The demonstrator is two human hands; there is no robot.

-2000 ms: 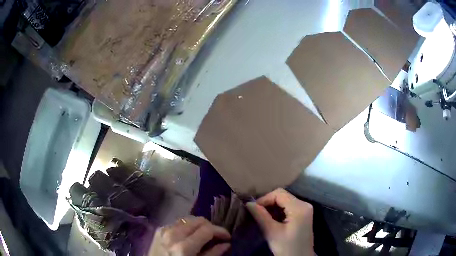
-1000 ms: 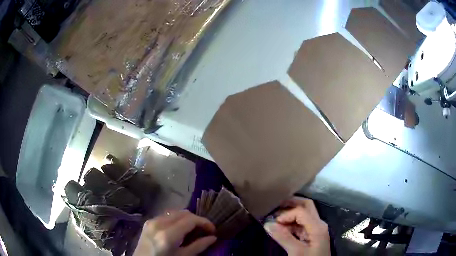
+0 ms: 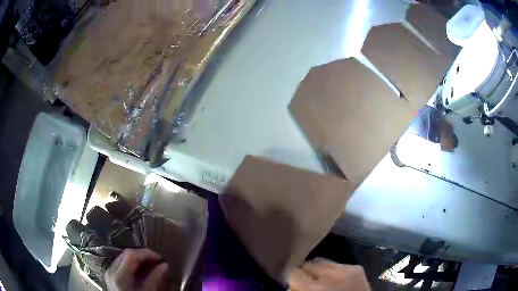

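Note:
A linked row of brown panels (image 3: 346, 113) runs across the white table towards the upper right. The nearest panel (image 3: 278, 210) is folded and tilted over the table's front edge, and its lower corner is between the fingers of my right hand (image 3: 326, 275). My left hand (image 3: 139, 270), cut off by the bottom edge, is over the tied brown bundles (image 3: 99, 227) at lower left. Its fingers are curled and blurred. Blurred brown edges (image 3: 162, 230) show just above it; I cannot tell whether it holds them.
A white sewing machine head (image 3: 474, 71) stands at right, with a small brown piece (image 3: 448, 138) near it. A large plastic-wrapped board (image 3: 125, 62) lies at upper left. A white plastic tub (image 3: 48, 187) is at far left. Dark lap cloth (image 3: 224, 250) shows below the table edge.
My left hand has moved left, away from my right hand, to over the bundles. The nearest panel has folded at its far side and shifted down, and the row has been drawn nearer.

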